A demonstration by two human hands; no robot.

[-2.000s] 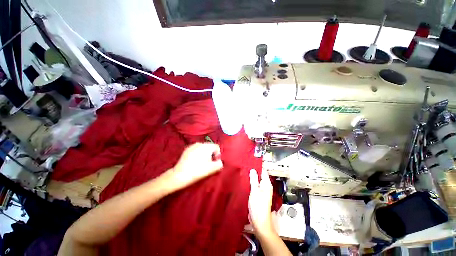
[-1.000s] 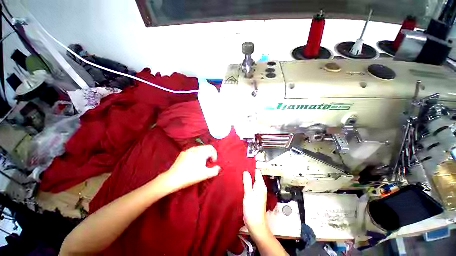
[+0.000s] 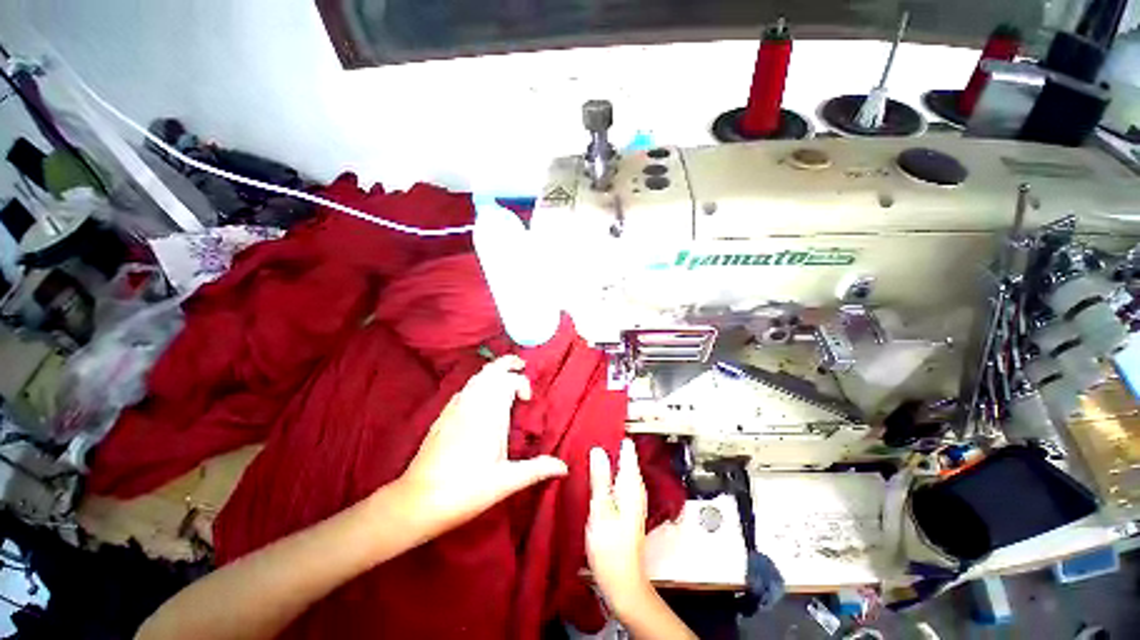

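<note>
The deep red garment (image 3: 363, 425) lies in a big heap left of the cream Yamato machine (image 3: 775, 269) and hangs down toward my lap. Its right edge reaches the presser foot and needles (image 3: 619, 365). My left hand (image 3: 469, 438) rests on the cloth left of the needles, with thumb and fingers spread and folds of cloth between them. My right hand (image 3: 615, 519) lies flat against the cloth's right side, below the needles, fingers extended. Whether the cloth is under the foot is hard to tell in the glare.
A white lamp (image 3: 516, 278) on a white cable hangs at the needle end. Red thread cones (image 3: 768, 81) stand behind the head. A black open bin (image 3: 1003, 503) sits right of the bed. Plastic bags (image 3: 119, 356) and dark cloth lie at the left.
My left hand has opened from a pinch, thumb now spread from the fingers, and the cloth beside it is more bunched. My right hand stays beside the cloth. The whole view has shifted slightly.
</note>
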